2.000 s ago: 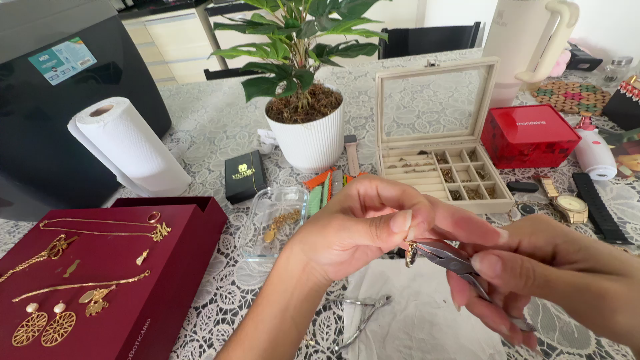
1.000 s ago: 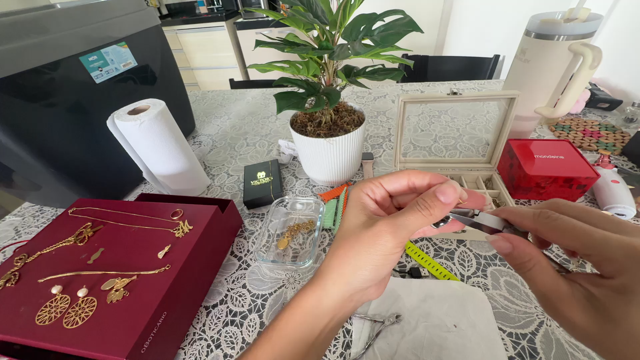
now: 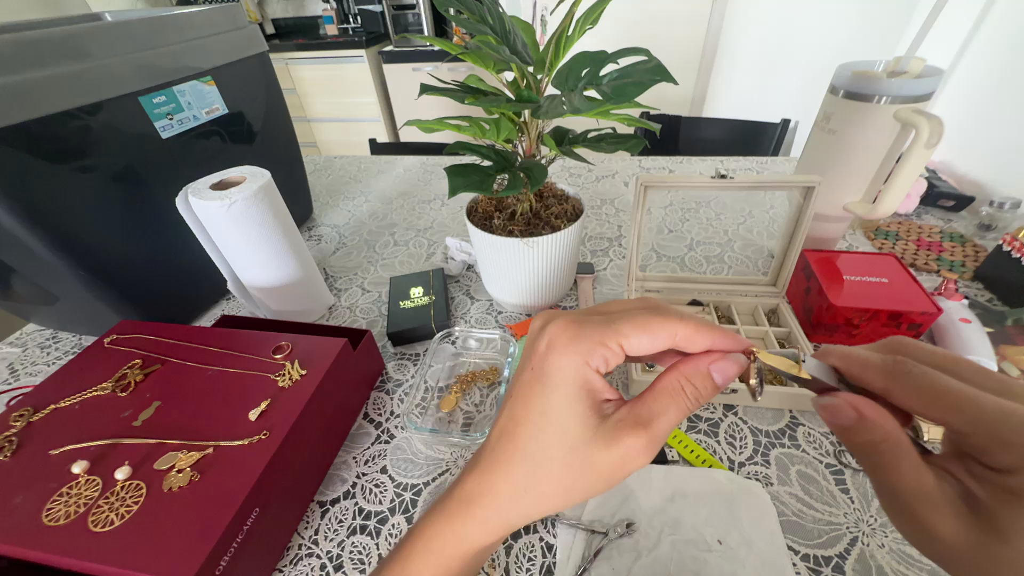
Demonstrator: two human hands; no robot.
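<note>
Between thumb and index finger, my left hand (image 3: 632, 384) pinches a small gold-coloured jewelry piece (image 3: 754, 374) with a ring-like part hanging down. My right hand (image 3: 920, 432) holds small metal pliers (image 3: 820, 374), their jaws pointing left against that piece. The jaw tips look partly gold from reflection; whether they clamp the piece I cannot tell. Below the hands, metal nippers (image 3: 612, 540) lie on a pale cloth (image 3: 688, 520). Left of my left hand, a glass dish (image 3: 424, 400) contains a gold chain with a round pendant (image 3: 450, 402).
Gold jewelry lies on a maroon box (image 3: 200, 480) at left. Behind stand a paper towel roll (image 3: 256, 240), a black box (image 3: 418, 308) and a potted plant (image 3: 524, 264). An open jewelry case (image 3: 632, 264), a red box (image 3: 864, 296) and a tumbler (image 3: 848, 144) stand at right.
The view has shifted, bringing more of the maroon box and jewelry case into sight. Both hands stay together at the small piece, with the pliers still in my right hand.
</note>
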